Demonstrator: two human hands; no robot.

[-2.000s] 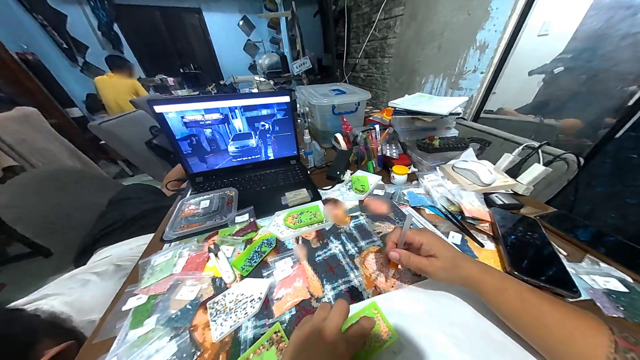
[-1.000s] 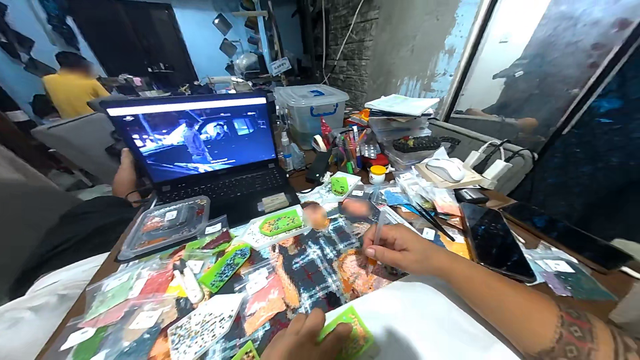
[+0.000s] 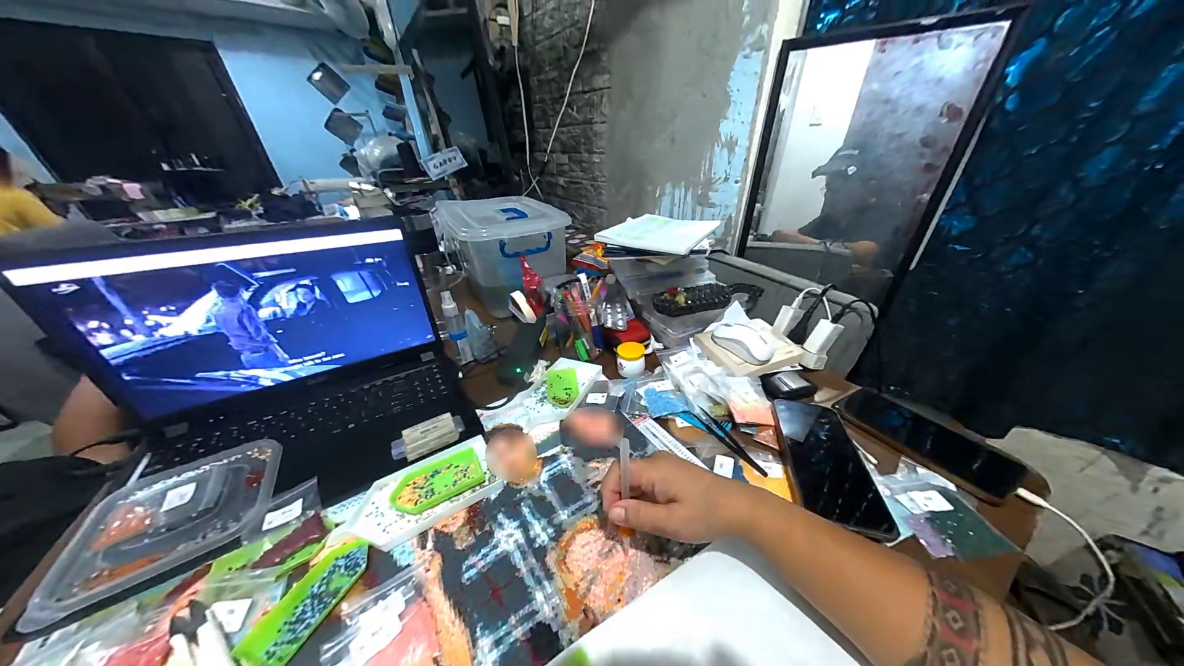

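My right hand grips a slim translucent applicator pen, its tip low over a diamond painting canvas with a portrait on it. White backing paper covers the canvas's near part. My left hand is out of the frame. Left of the pen, a green bead tray holding small loose drills lies on a white tray. A longer green tray with dark drills rests nearer, beside plastic bags of drills. A further green tray stands behind the canvas.
An open laptop stands at left behind a clear lidded container. Black tweezers, a smartphone and a second phone lie at right. Behind are a yellow-lidded jar, pens and a storage box. A person's arm shows beyond the laptop.
My left hand, earlier at a green tray by the near edge, is out of view now. My right hand still holds the pen over the canvas. The view has shifted to the right and upward.
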